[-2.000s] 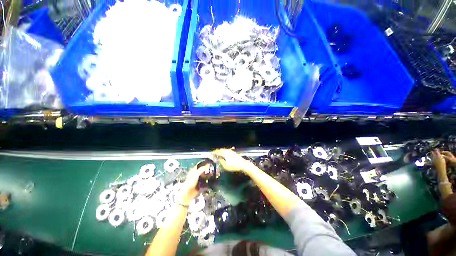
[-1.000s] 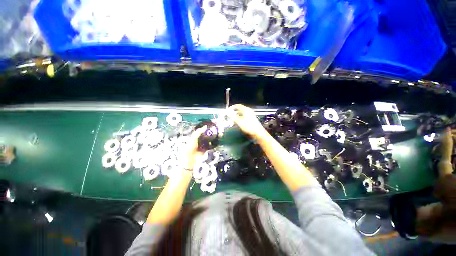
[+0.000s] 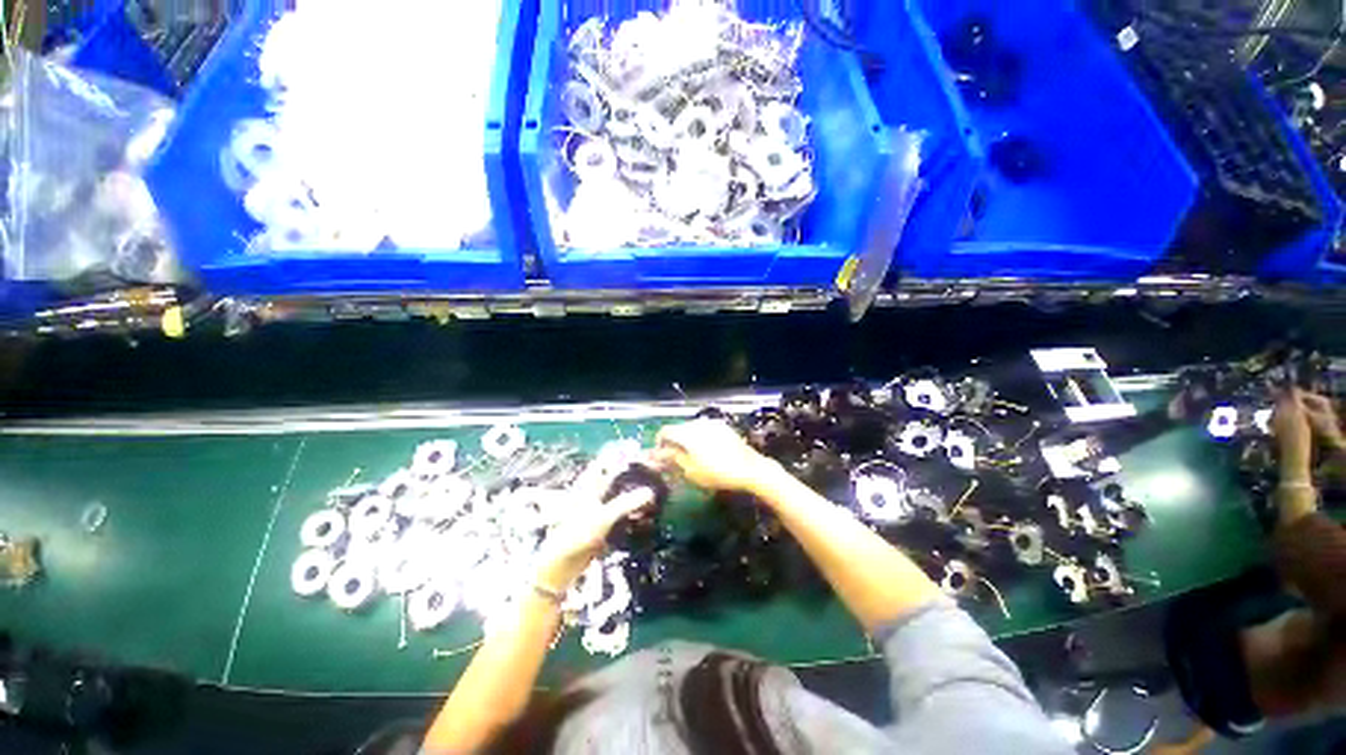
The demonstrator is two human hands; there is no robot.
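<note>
My left hand (image 3: 591, 528) holds a black round housing (image 3: 638, 484) over the right edge of the white ring pile. My right hand (image 3: 706, 451) is at the housing's upper right, fingers bunched close to it; whether something small is between the fingertips is too blurred to tell. The white rings (image 3: 428, 531) lie in a loose, glaring pile to the left, with thin wires sticking out. The joined units (image 3: 923, 502), white notched faces in black bodies, lie in a dark heap to the right.
Blue bins stand above the green bench (image 3: 133, 546): a left one with white parts (image 3: 384, 133), a middle one with wired rings (image 3: 694, 148), a right one with dark pieces (image 3: 1019, 155). A silver-white frame (image 3: 1082, 387) lies behind the heap. Another person's hands (image 3: 1299, 428) are at far right.
The view tilted down and back up. My right hand, raised off the housing with a pale part at its fingers a second ago, is now close beside the housing.
</note>
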